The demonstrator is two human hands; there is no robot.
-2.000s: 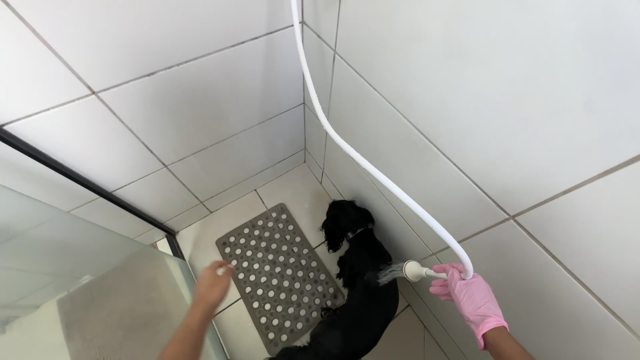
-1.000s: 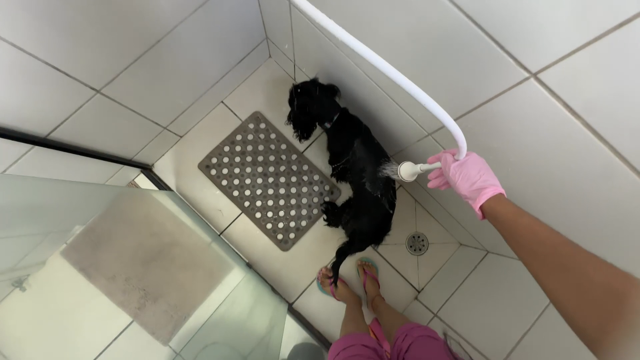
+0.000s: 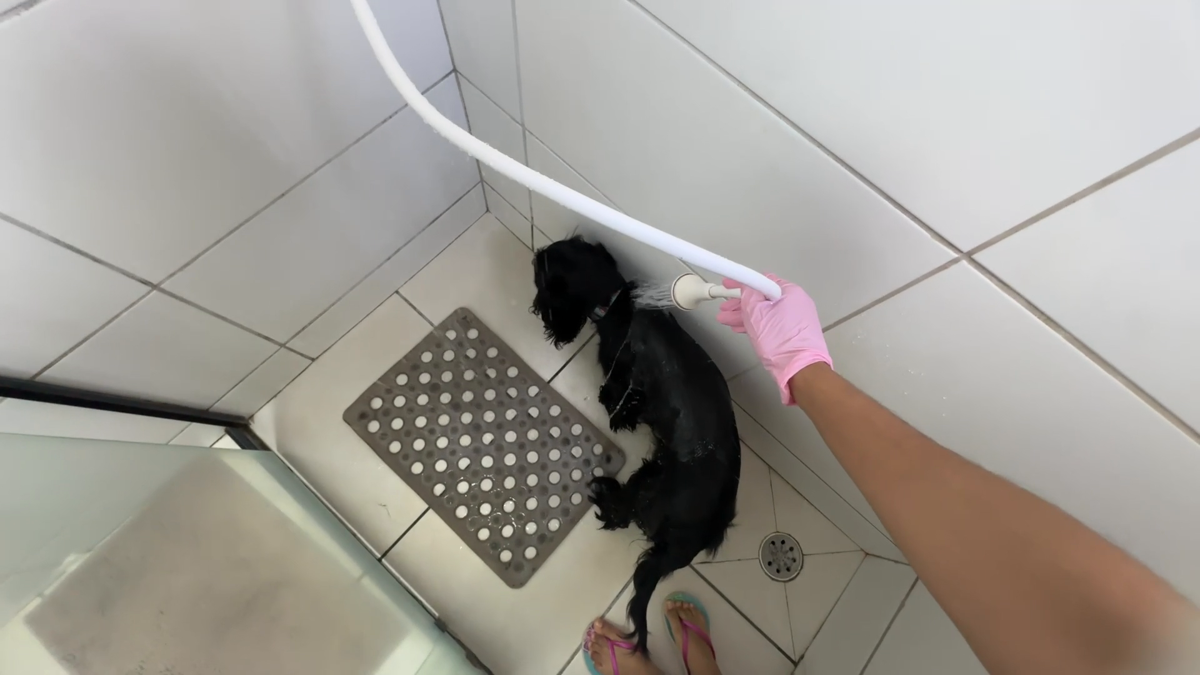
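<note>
My right hand (image 3: pixel 778 328), in a pink glove, grips the handle of a white hand shower where it meets the white hose (image 3: pixel 562 192). Water sprays left from the shower head (image 3: pixel 690 292) onto the neck and upper back of a wet black dog (image 3: pixel 680 403). The dog wears a collar and stands along the right wall, its head toward the corner and its tail by my feet. Its paws are at the edge of a grey perforated rubber mat (image 3: pixel 483 450). My left hand is out of view.
Tiled walls (image 3: pixel 216 187) meet at the corner beyond the dog. A glass shower door (image 3: pixel 187 562) with a dark frame is at the lower left. A round floor drain (image 3: pixel 780 557) lies right of the dog. My feet in flip-flops (image 3: pixel 689 633) stand at the bottom.
The spray has moved from the middle of the dog's back toward its neck. My left hand, in view two seconds ago, has left the picture.
</note>
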